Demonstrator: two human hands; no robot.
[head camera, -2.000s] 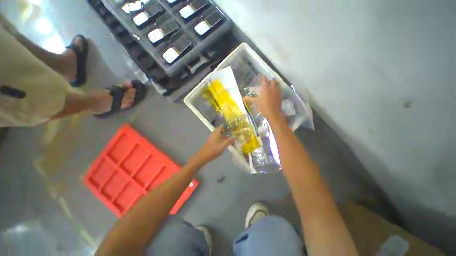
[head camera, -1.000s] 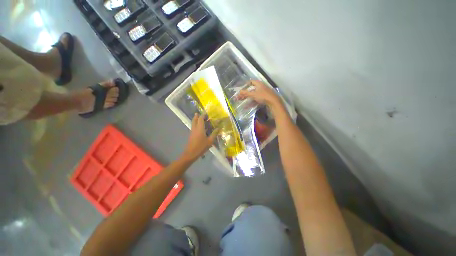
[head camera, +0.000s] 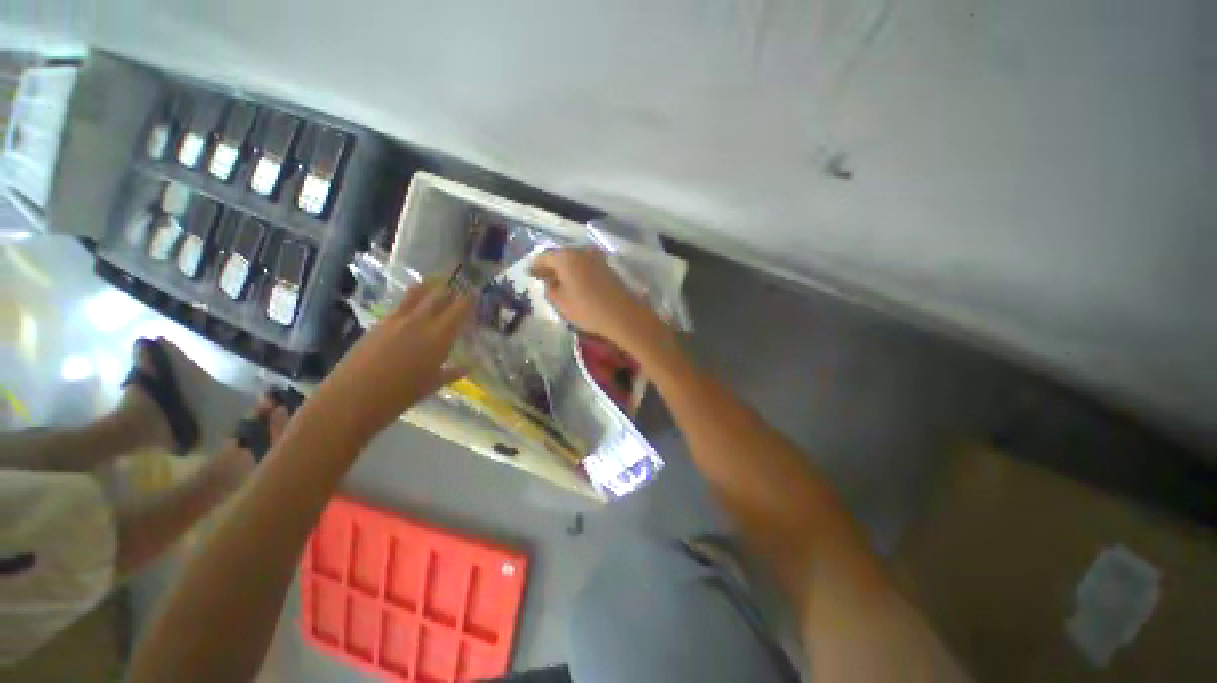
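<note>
An off-white parts bin (head camera: 534, 470) full of clear bags stands below me. My left hand (head camera: 417, 344) is over the bin's left part, fingertips at crinkly clear plastic; whether it grips any is unclear. My right hand (head camera: 583, 291) is over the bin's far right part, fingers curled on a clear bag (head camera: 541, 251). Dark small parts in a bag (head camera: 505, 304) lie between the hands. A yellow-marked bag (head camera: 514, 416) lies along the near side. A shiny silvery bag (head camera: 621, 456) hangs over the near right corner.
Black phone trays (head camera: 200, 283) with phones in pockets stand left of the bin. A red tray (head camera: 414, 587) lies on the floor nearer me. A person's legs and sandals (head camera: 163, 394) are at the left. A pale wall (head camera: 747, 120) runs behind; a brown box (head camera: 1028, 574) is at right.
The view has turned and shifted. My left hand has moved from the bin's near side to its left part. The yellow-marked bag now lies lower along the near side, and dark bagged parts show.
</note>
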